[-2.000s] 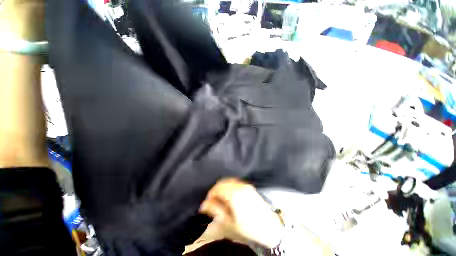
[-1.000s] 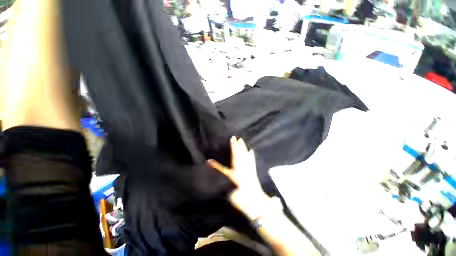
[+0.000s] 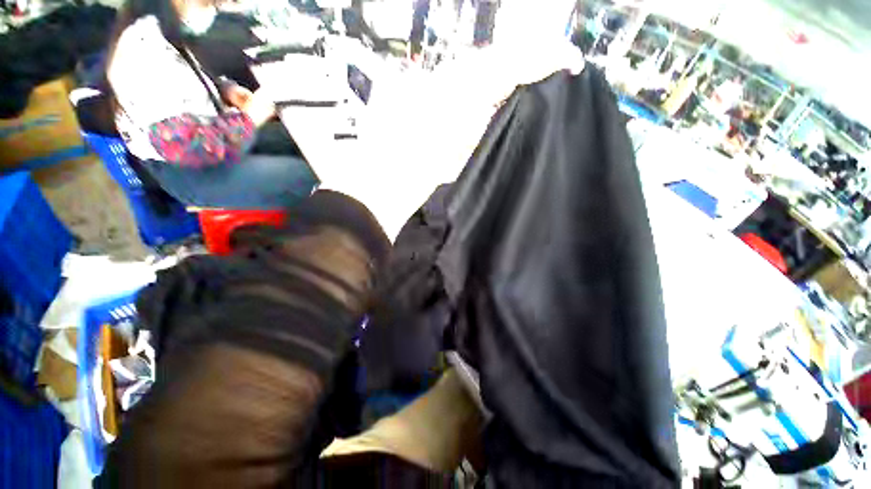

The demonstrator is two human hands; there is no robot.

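Note:
A large black cloth (image 3: 563, 287) is lifted in front of me and hangs in long folds, from a peak near the top centre down past the bottom edge. My left arm in a sheer black sleeve crosses the lower left towards the cloth. My left hand cannot be made out; the sleeve and cloth hide that area. My right hand is not visible either, and I cannot tell whether the cloth covers it.
A seated person (image 3: 181, 115) works at the white table (image 3: 382, 124) at upper left. A red stool (image 3: 234, 227) and blue crates (image 3: 94, 382) stand left. At lower right are white-and-blue machine parts (image 3: 783, 392) and black-handled scissors (image 3: 729, 458).
The view has swung left, bringing the seated person and stool in. The cloth that lay spread on the table is now raised and hanging. My right hand has gone out of sight.

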